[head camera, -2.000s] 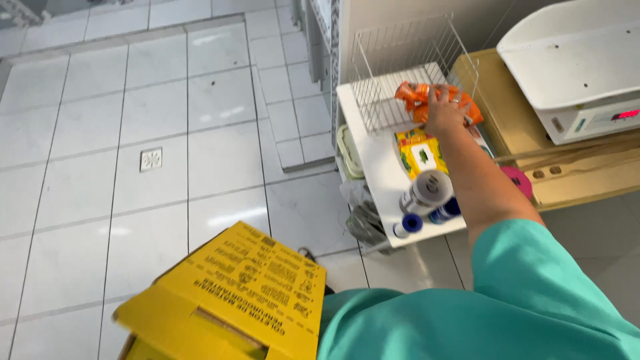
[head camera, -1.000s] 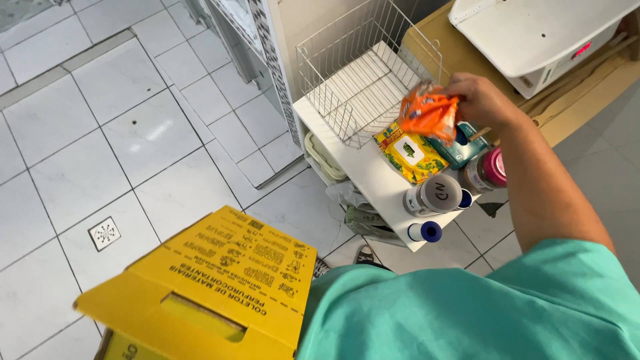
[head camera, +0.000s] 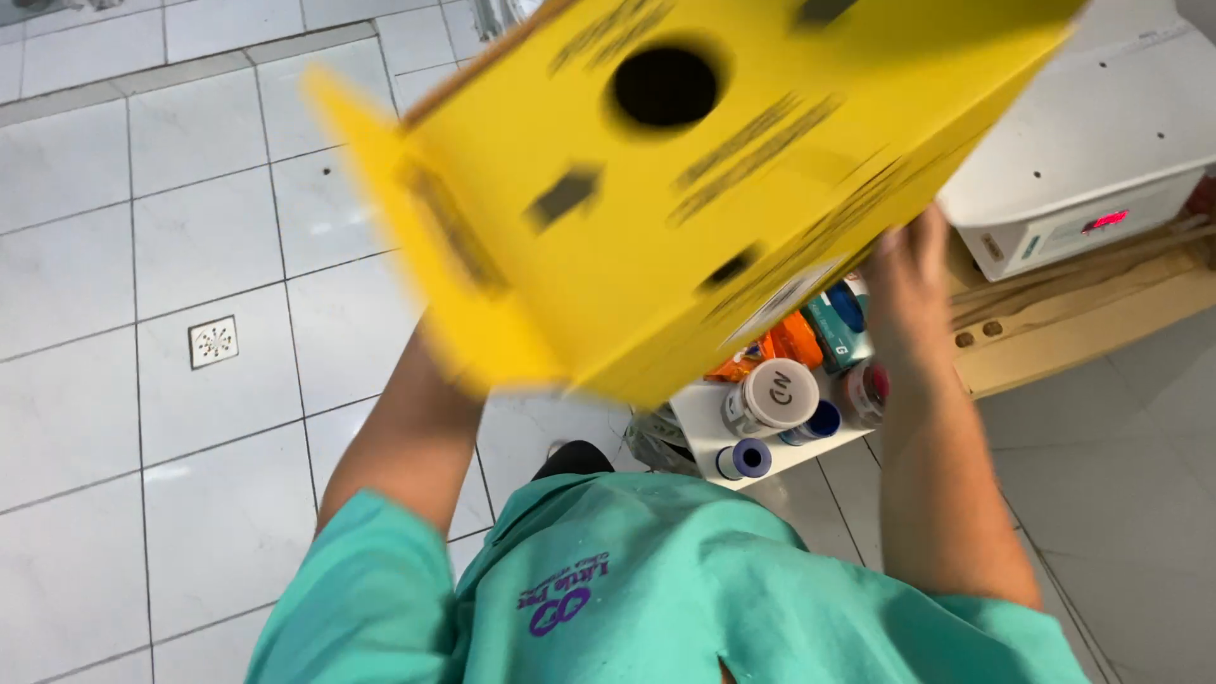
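Observation:
A yellow cardboard sharps collection box (head camera: 608, 218), blurred by motion, is held up across the upper middle, its round dark opening toward me. My right hand (head camera: 910, 275) is at the box's right lower edge, with the fingers partly behind it. The box's left end flap hides my left hand; only the forearm shows below it. Under the box, an orange plastic packet (head camera: 793, 342), a teal box (head camera: 838, 328), a white-lidded jar (head camera: 774, 394), a jar with a pink-red lid (head camera: 866, 391) and blue-topped containers (head camera: 744, 459) stand on a white shelf top (head camera: 698, 427).
A white scale (head camera: 1073, 161) with a red display stands on a wooden counter (head camera: 1073, 332) at the right. Below me is a tiled floor with a square drain (head camera: 213, 342) at the left. A plastic bag hangs beside the white shelf.
The yellow box has moved up and right from the lower left, over the shelf. My right hand has let go of the orange packet, which lies beside the jars, and is at the box.

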